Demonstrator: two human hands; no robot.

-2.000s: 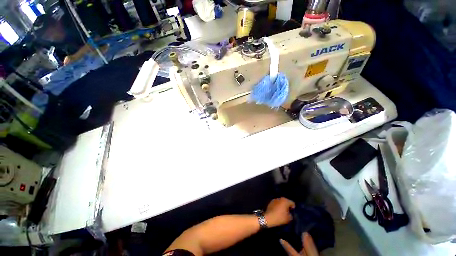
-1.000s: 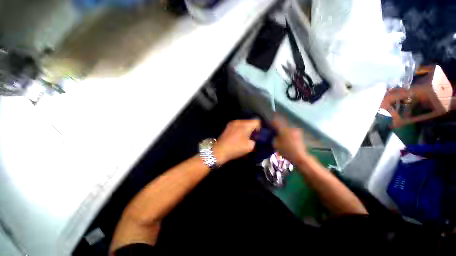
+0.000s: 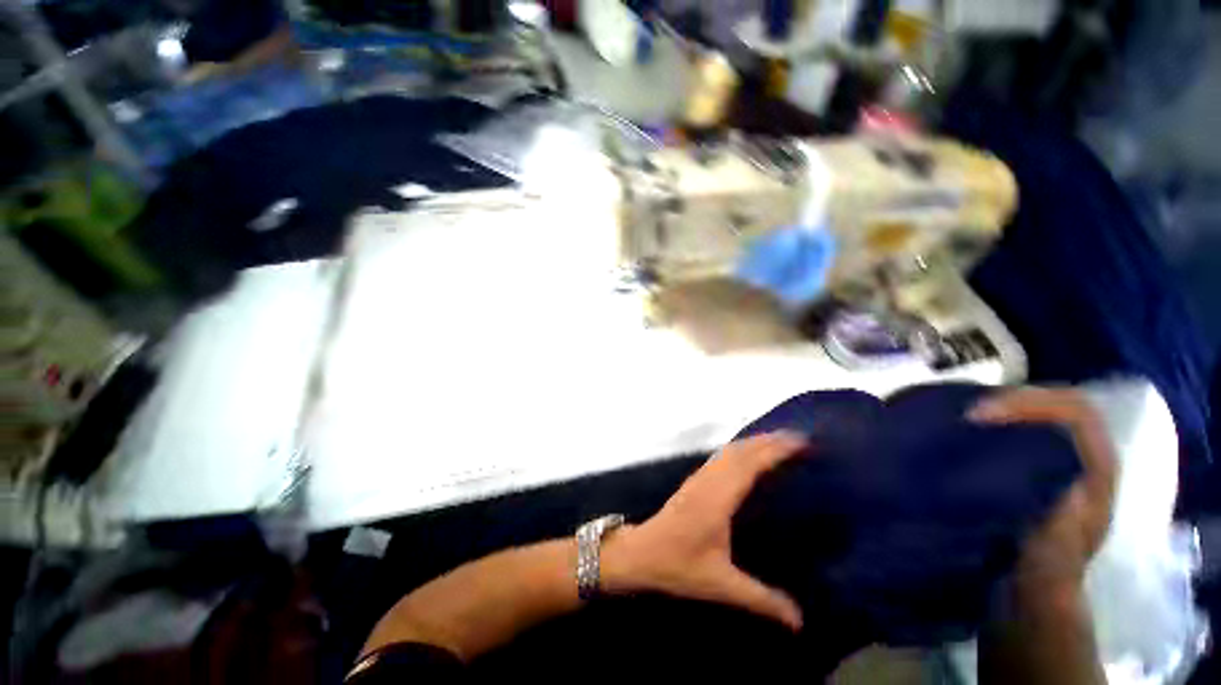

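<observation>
A bundled navy garment is held up in front of me, at the right end of the white table's front edge. My left hand, with a metal watch on its wrist, grips the garment's left side with thumb and fingers spread around it. My right hand, blurred, holds its right side. The garment's shape is blurred, so its parts cannot be told.
The white machine table spans the middle. The cream sewing machine stands at its back right, with a blue tuft hanging on it. A navy heap lies behind the table. White plastic is at the right.
The view has swung back up to the machine. Both my hands have risen from low beside the shelf and now hold the navy garment higher, spread wider between them.
</observation>
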